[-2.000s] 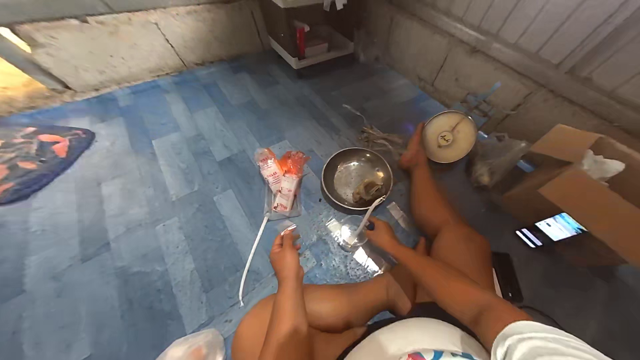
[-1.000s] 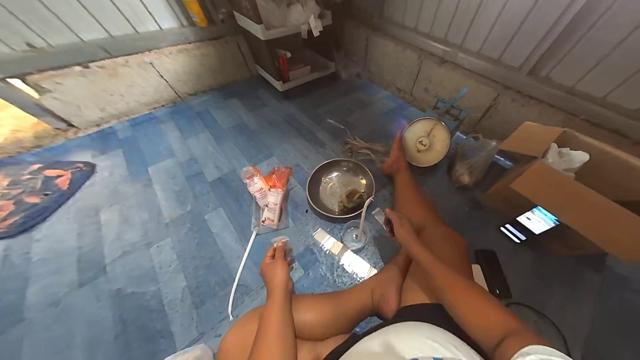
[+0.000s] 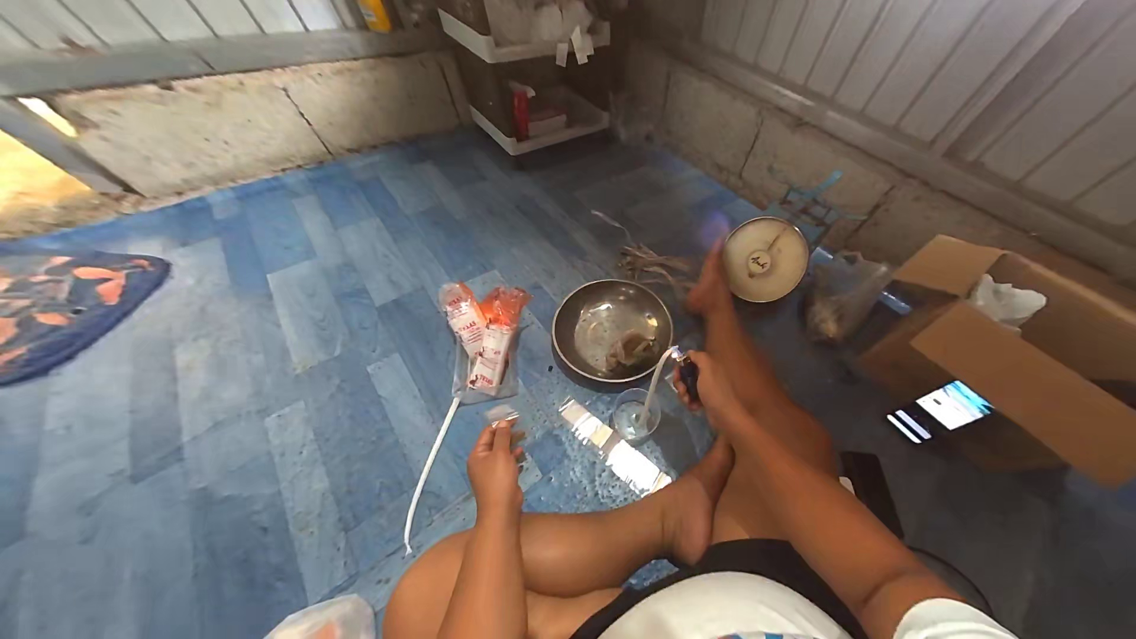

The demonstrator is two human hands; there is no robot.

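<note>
My left hand (image 3: 497, 466) pinches a small clear plastic piece (image 3: 502, 414), above the floor. My right hand (image 3: 710, 390) is closed around a dark lighter (image 3: 688, 374), its metal top beside the upper end of a white cord (image 3: 656, 386). The cord's lower end stands in a small clear glass dish (image 3: 636, 415). Behind the dish, a round metal pan (image 3: 596, 330) holds a crumpled brownish thing (image 3: 632, 352). Left of the pan lie red-and-white printed packets (image 3: 488, 342) in clear plastic. Another white cord (image 3: 430, 475) runs from them toward my left knee.
A round lid or dish (image 3: 765, 260) is by my foot. At right are a tied plastic bag (image 3: 843, 297), an open cardboard box (image 3: 1021, 364) and a lit phone (image 3: 941, 413). A shelf rack (image 3: 541, 133) stands at the wall. A patterned mat (image 3: 80, 306) lies left.
My right hand, earlier lower beside the dish, is now at the upper end of the cord with the lighter. My left hand stays near the packets with the clear piece. The view has tilted somewhat.
</note>
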